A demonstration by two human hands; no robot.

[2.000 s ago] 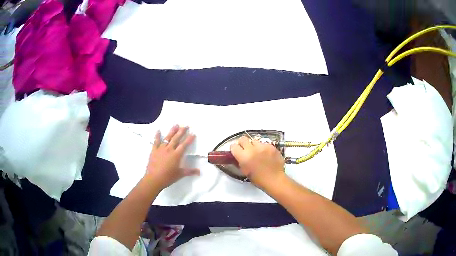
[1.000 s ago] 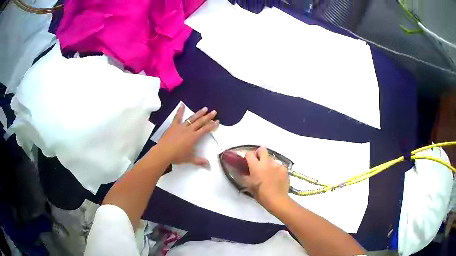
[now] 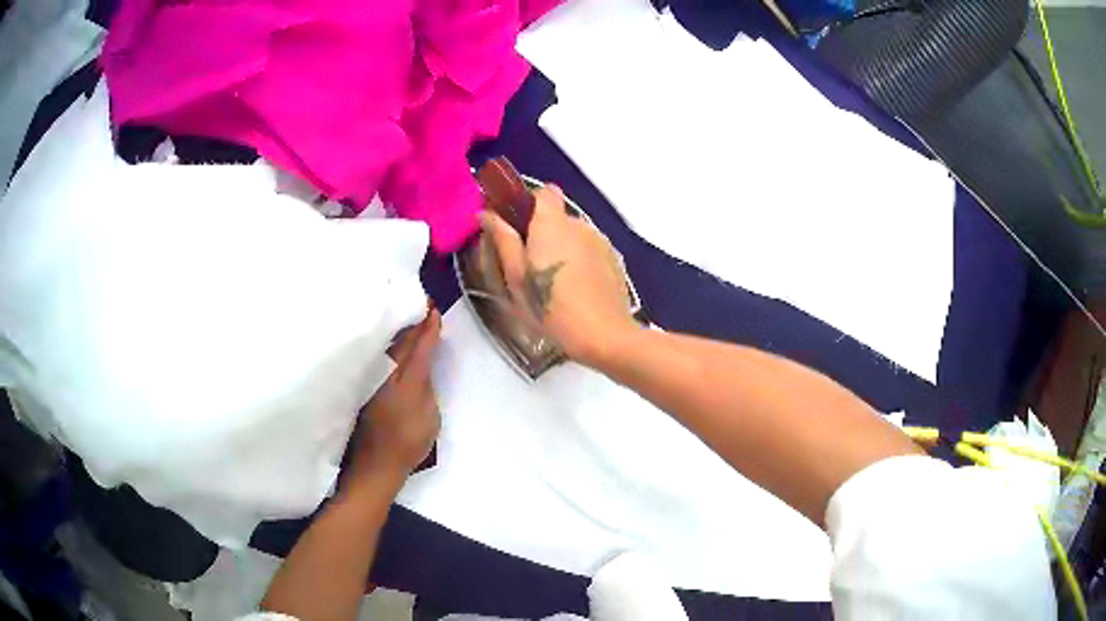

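Observation:
My right hand [image 3: 564, 273] is closed round the dark red-brown handle of the steam iron [image 3: 524, 352]. The iron lies at the upper left end of the near white panel [image 3: 546, 425], beside the magenta fabric. The panel has soft folds across it. My left hand [image 3: 400, 419] is at the panel's left end, against the edge of the left white pile [image 3: 206, 352]. Its fingers are partly hidden, and I cannot tell whether they hold cloth.
Magenta fabric [image 3: 303, 85] lies crumpled at the upper left. A second white panel [image 3: 776, 194] lies flat on the dark cover [image 3: 988, 291] at the far side. A grey ribbed duct [image 3: 934, 55] is behind it. Yellow hoses [image 3: 982, 446] show at the right, partly behind my sleeve.
The view has shifted left. The iron has moved from the panel's middle up and left towards the magenta fabric and has turned. My left hand has left the panel's top and moved down beside the pile.

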